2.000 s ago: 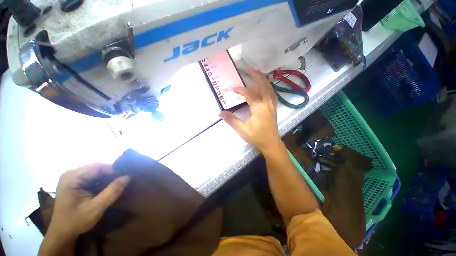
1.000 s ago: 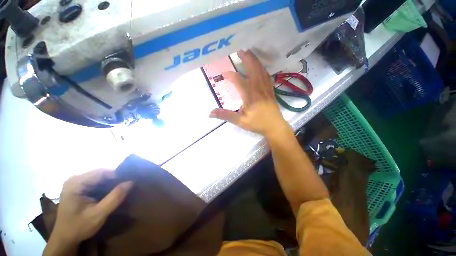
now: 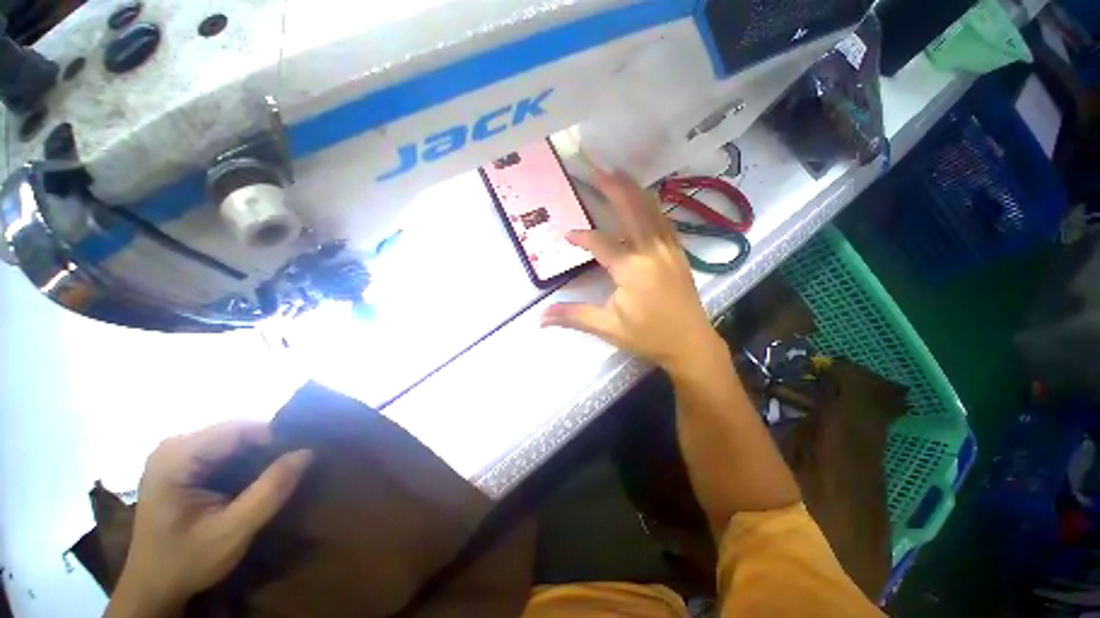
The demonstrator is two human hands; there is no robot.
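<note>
My left hand (image 3: pixel 211 507) pinches a dark brown garment panel (image 3: pixel 362 483) between thumb and fingers, in front of the needle area. The panel hangs over the table's front edge towards the lap. My right hand (image 3: pixel 645 284) has its fingers spread at the right side of a smartphone (image 3: pixel 539 211) with a lit pinkish screen. A fingertip is at the screen; whether it touches cannot be told. The needle area (image 3: pixel 296 290) of the white sewing machine head (image 3: pixel 483 121) is in glare, with no cloth visible under it.
Snips with red and green handles (image 3: pixel 712 205) lie right of the phone. A dark plastic packet (image 3: pixel 832 103) lies farther right. A green basket (image 3: pixel 869 326) with brown pieces stands at lower right, with a blue crate (image 3: pixel 983 181) beyond. Brown cloth (image 3: pixel 106 519) shows behind my left hand.
My right hand has moved back and slightly right, uncovering more of the phone. The screen picture has changed. My left hand still holds the panel, nearly unmoved.
</note>
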